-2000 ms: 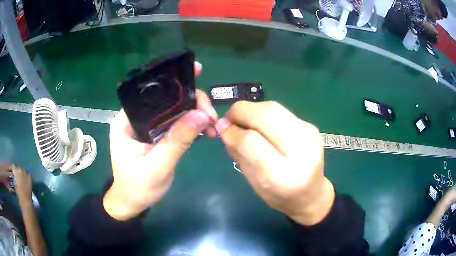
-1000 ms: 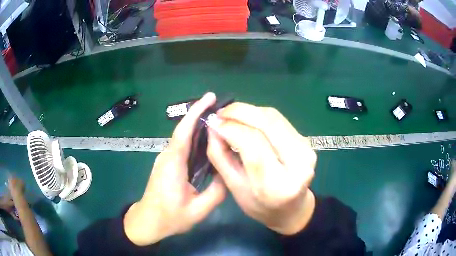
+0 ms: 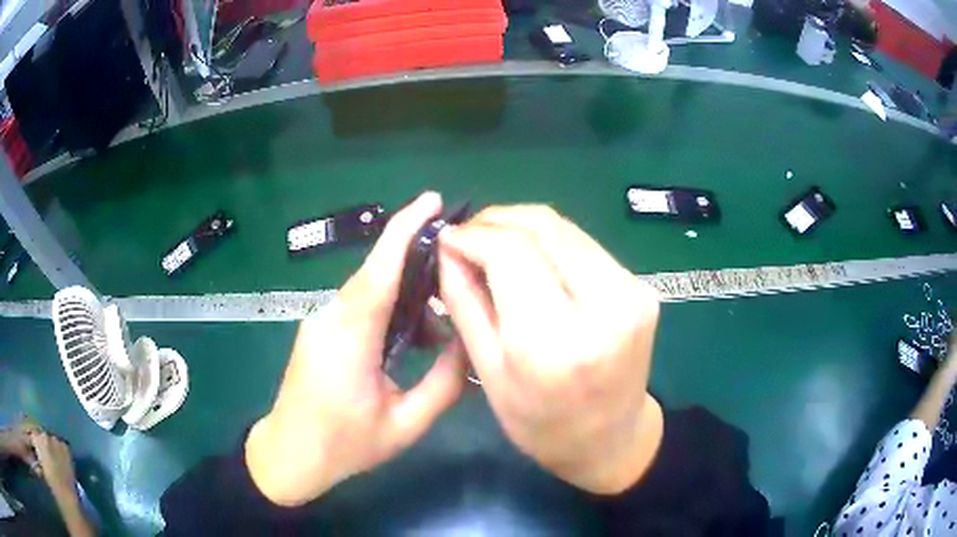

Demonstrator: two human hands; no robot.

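Note:
My left hand [image 3: 346, 367] holds a black phone housing [image 3: 413, 288], turned nearly edge-on, between thumb and fingers. My right hand [image 3: 556, 336] is at the housing's upper end, with its fingertips pinched together against the edge. A small pale shiny spot shows at those fingertips; whether they grip a part is hidden. The housing's inside is mostly hidden by my fingers. A thin white loop [image 3: 475, 380] shows partly below, between my hands.
Phones lie spaced along the green belt [image 3: 504, 136], including one at left [image 3: 336, 230] and one at right [image 3: 672, 202]. A worn pale strip [image 3: 756, 280] crosses. A white fan [image 3: 121, 362] stands left; red trays [image 3: 409, 40] are beyond. Other people's arms show at both lower sides.
The housing has turned from showing its broad inner face to nearly edge-on. My right fingertips have come from beside it to its upper end. The belt phones have shifted left in the view.

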